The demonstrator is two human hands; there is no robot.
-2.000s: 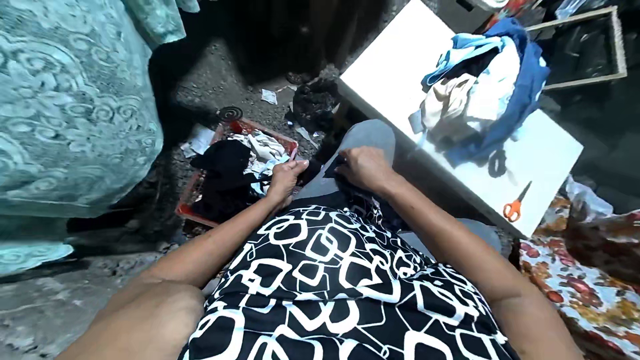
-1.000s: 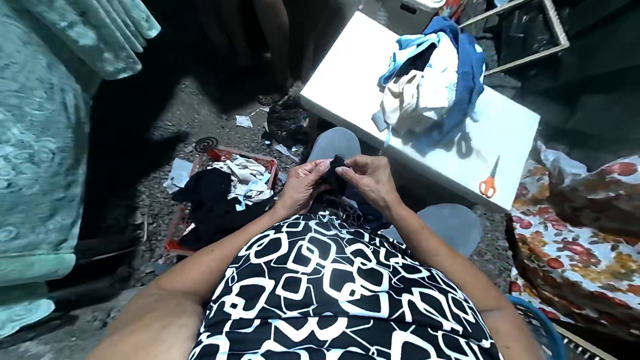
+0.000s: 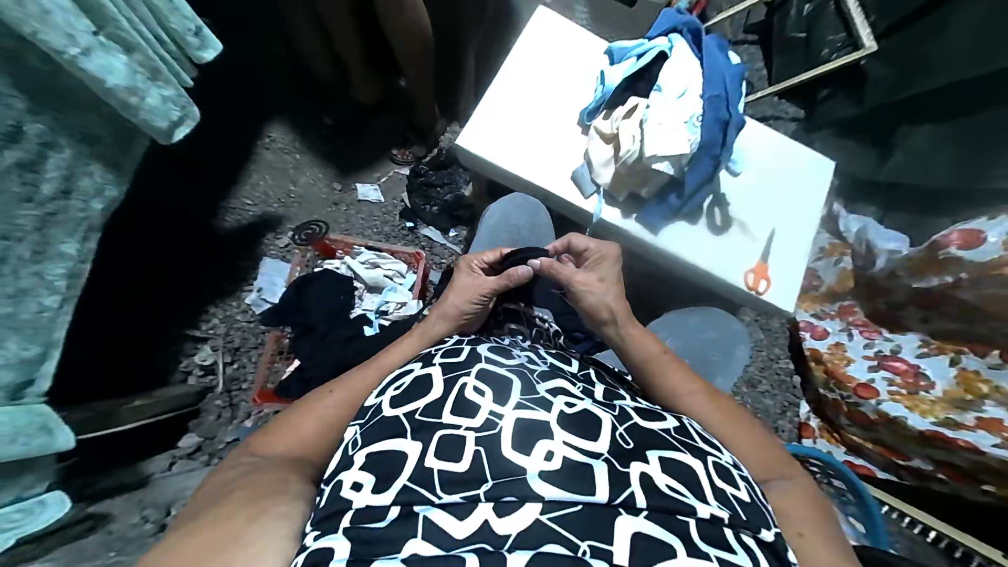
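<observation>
Both my hands meet over my lap on a piece of black fabric (image 3: 526, 255). My left hand (image 3: 480, 285) pinches its left side, and my right hand (image 3: 589, 277) grips its right edge between thumb and fingers. Dark cloth hangs below them. To the right, a white table (image 3: 520, 102) carries a heap of blue, white and beige cloths (image 3: 669, 118) and orange-handled scissors (image 3: 759, 272). A red plastic crate (image 3: 272, 366) at the left holds white scraps (image 3: 376, 276) and black cloth (image 3: 327, 323).
A green patterned cloth (image 3: 63, 213) hangs at the far left. A black plastic bag (image 3: 439, 193) lies on the gravelly ground beside the table. At the right are a floral cloth (image 3: 906, 370), a blue plastic basket (image 3: 854, 488) and a frame (image 3: 862, 27). A person's leg (image 3: 409, 59) shows at the top.
My hands were apart two seconds ago, the left near the crate; they have come together on the black fabric. The view has shifted.
</observation>
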